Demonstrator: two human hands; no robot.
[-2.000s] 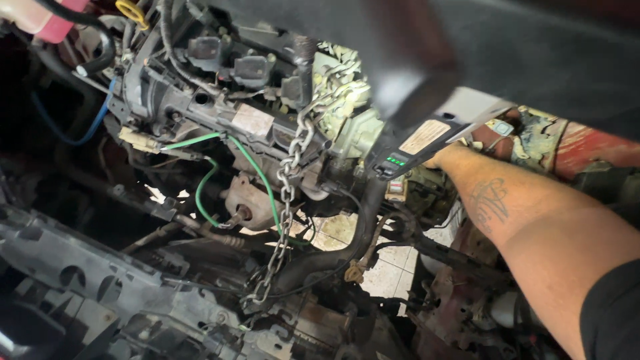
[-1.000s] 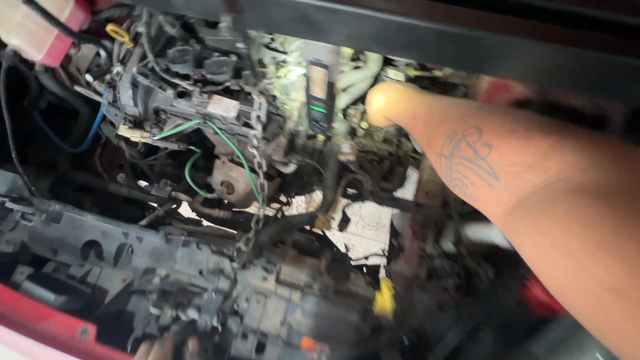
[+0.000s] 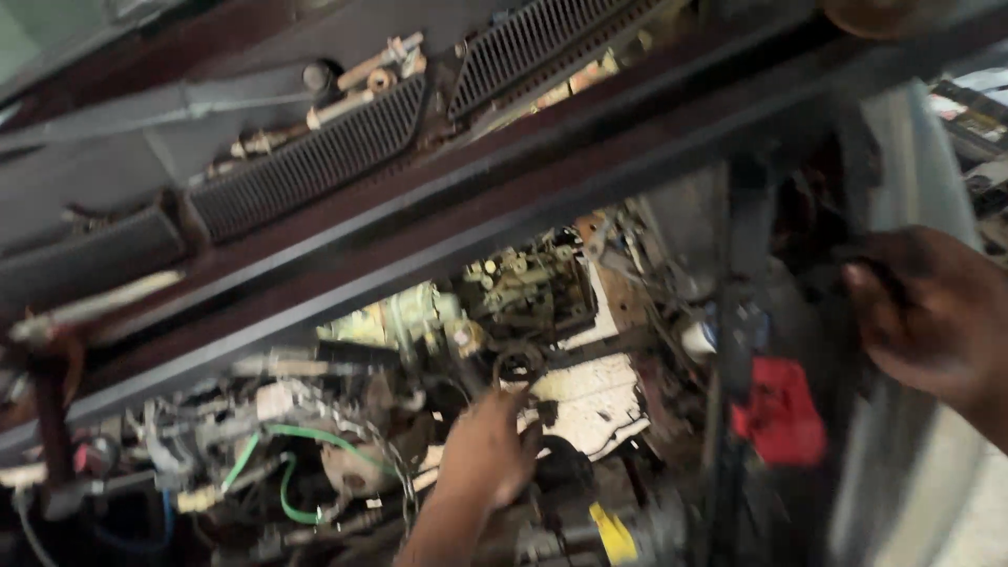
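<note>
My left hand (image 3: pixel 488 445) reaches over the engine bay from the bottom centre, its fingertips by a dark ring-shaped part (image 3: pixel 520 364). Blur hides whether the fingers touch or grip anything. At the right, my right hand (image 3: pixel 925 311) is beside the dark inner edge of the bay, fingers bent; what lies between them cannot be made out. Left of my left hand a metal chain (image 3: pixel 405 480) hangs beside the engine, and a green hose (image 3: pixel 331 435) curves near it. A red object (image 3: pixel 783 413) is below and left of my right hand.
A dark bar (image 3: pixel 378 236) runs diagonally above the engine bay. Behind it, bolts and metal parts (image 3: pixel 378 75) lie by the vent grille (image 3: pixel 315 161). A yellow piece (image 3: pixel 613 534) is near the bottom, and pale floor (image 3: pixel 598 394) shows through the bay.
The view has swung strongly to the right. The arm that reached in among the parts from the right has drawn back to the bay's right side. The lit handheld device is no longer visible.
</note>
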